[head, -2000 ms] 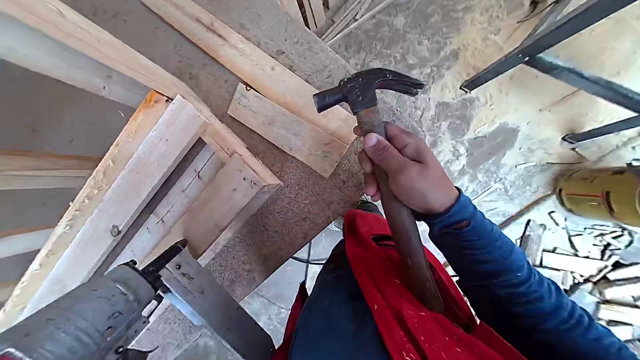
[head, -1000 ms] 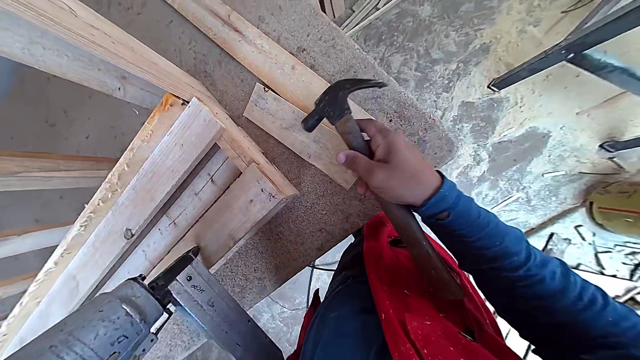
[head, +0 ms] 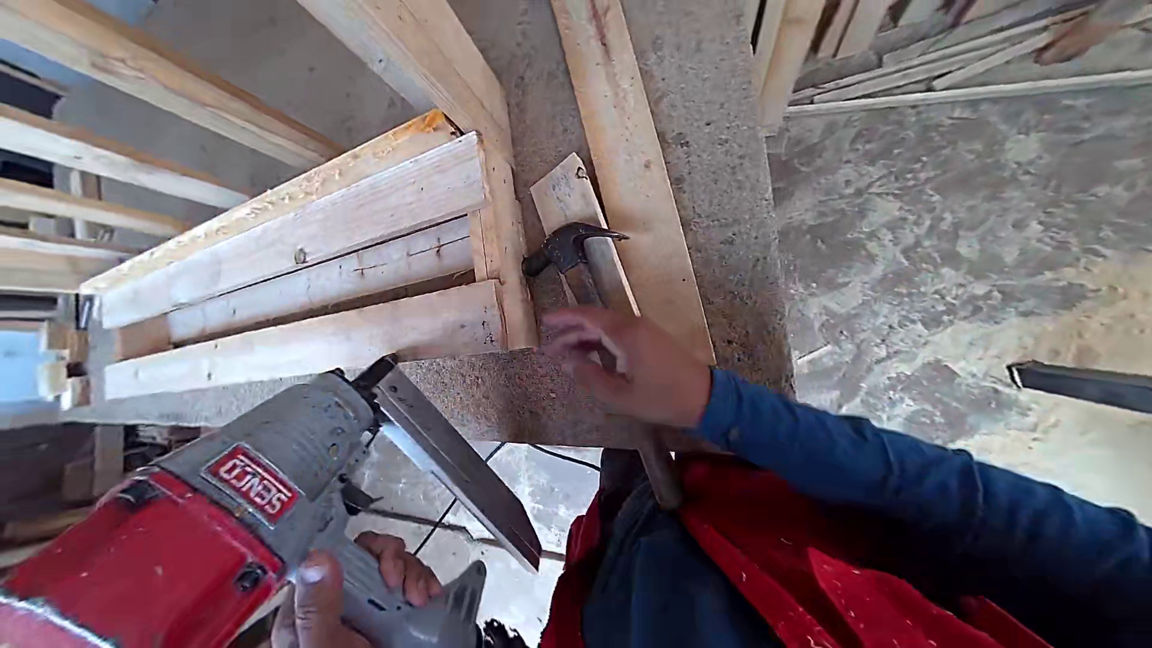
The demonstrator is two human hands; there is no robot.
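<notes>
My left hand [head: 351,585] grips the handle of a Senco pneumatic nailer [head: 261,477], whose nose lies close to the lower board of a wooden frame [head: 315,333]. My right hand [head: 630,360] is over a claw hammer [head: 576,252], fingers apart and slightly curled. The hammer rests with its head over a short board [head: 576,193] beside the frame's end, and its handle runs under my hand toward the red garment. Whether the palm touches the handle is hidden.
A long board [head: 639,171] lies on the rough bench top [head: 733,225], right of the frame. More timber [head: 900,81] is stacked at the upper right, where part of another person's hand [head: 1080,36] shows. A dark metal bar [head: 1089,385] is at the right edge.
My right hand has loosened from the hammer handle it gripped before, and the hammer is now lower, beside the frame. The left hand has come into view on the nailer as the view turned.
</notes>
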